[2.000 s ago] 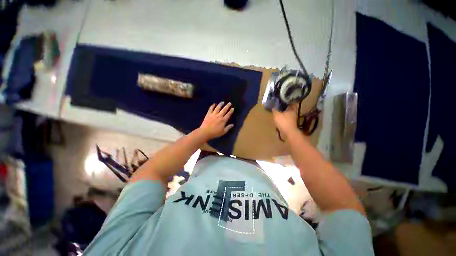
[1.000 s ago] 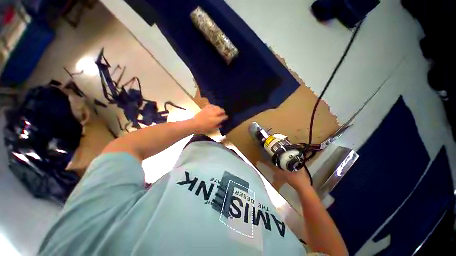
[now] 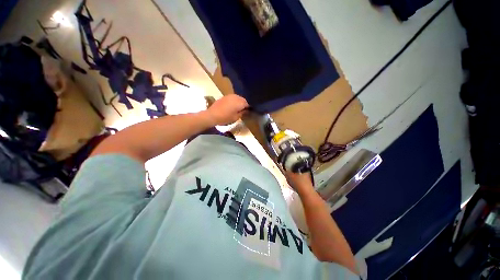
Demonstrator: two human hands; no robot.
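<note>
The navy fabric lay (image 3: 268,60) lies on brown kraft paper on the table, its near edge facing me. My left hand (image 3: 229,109) is closed on the near left corner of the navy fabric. My right hand (image 3: 299,178) holds the electric cutter (image 3: 290,150) from behind; its fingers are mostly hidden by the motor head. The cutter's front end is close to the fabric edge beside my left hand; whether it touches is unclear. The cloth weight (image 3: 262,15) lies on the fabric, cut off by the top edge.
Dark-handled shears (image 3: 334,150) lie right of the cutter, beside a shiny metal bar (image 3: 351,176). Navy panels (image 3: 392,180) lie further right. The black cord (image 3: 378,63) runs to the upper right. Fabric offcuts (image 3: 118,74) and a black bag (image 3: 24,82) are on the floor at left.
The view has turned and shifted. The cutter has moved from right of the fabric to its near edge. My left hand, flat on the fabric at first, is now closed at its corner.
</note>
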